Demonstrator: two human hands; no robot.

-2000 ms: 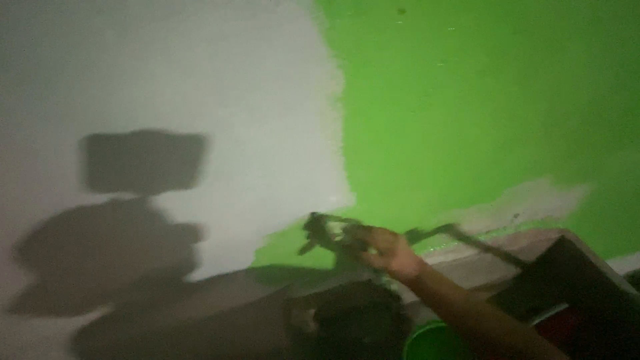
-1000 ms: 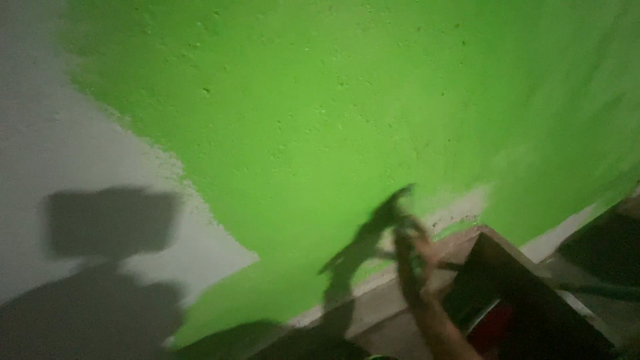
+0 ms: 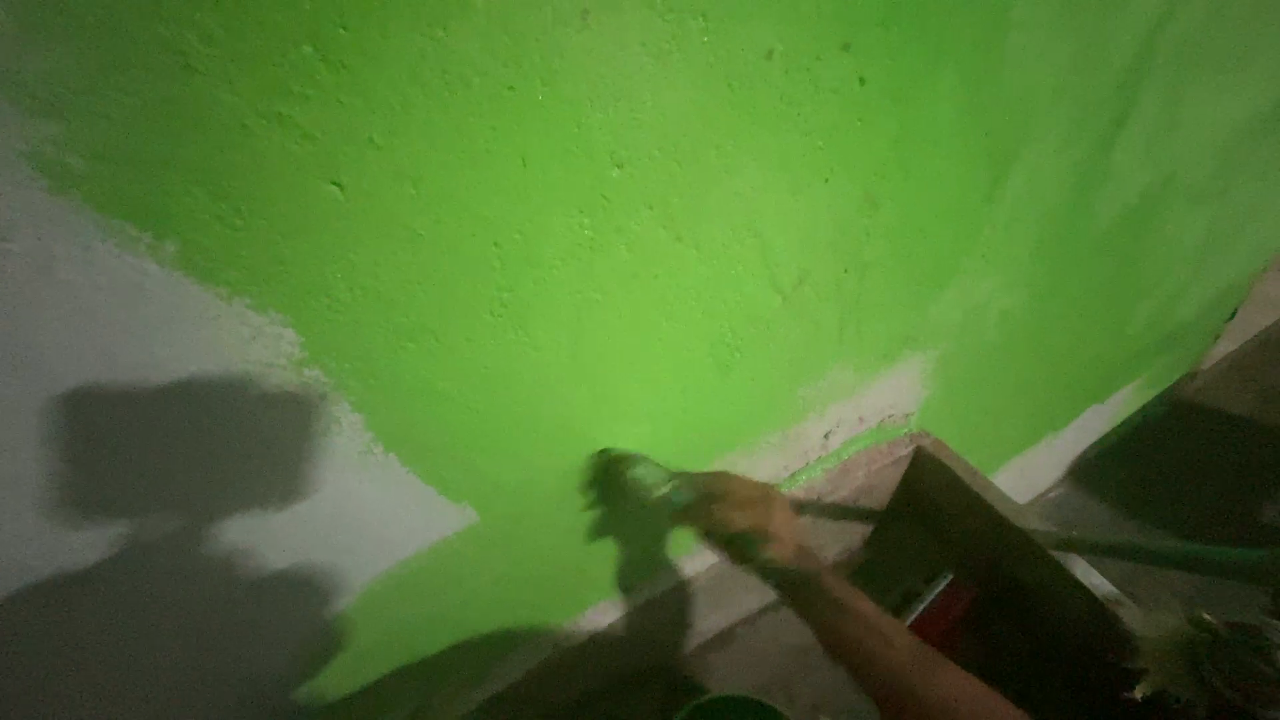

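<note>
My right hand (image 3: pixel 745 515), blurred, is closed around a paintbrush (image 3: pixel 650 480) whose bristle end points left at the lower part of the wall. Wet-looking green paint (image 3: pixel 640 250) covers most of the wall (image 3: pixel 370 510), with bare grey-white at the left. A pale unpainted patch (image 3: pixel 860 405) shows above the ledge, with a thin green stripe along its lower edge. Whether the bristles touch the wall cannot be told. The left hand is out of the picture.
A green-rimmed container (image 3: pixel 733 708) stands at the bottom edge. At the lower right is a dark open box-like trough (image 3: pixel 1000 580) with something red (image 3: pixel 945 610) inside. A green pole or hose (image 3: pixel 1150 555) extends right from it, above a plant (image 3: pixel 1210 660). Shadows fall on the wall.
The view has swung right along the wall since two seconds ago. A green stripe now shows under the pale patch. The brush has swung from pointing upward to pointing left since one second ago.
</note>
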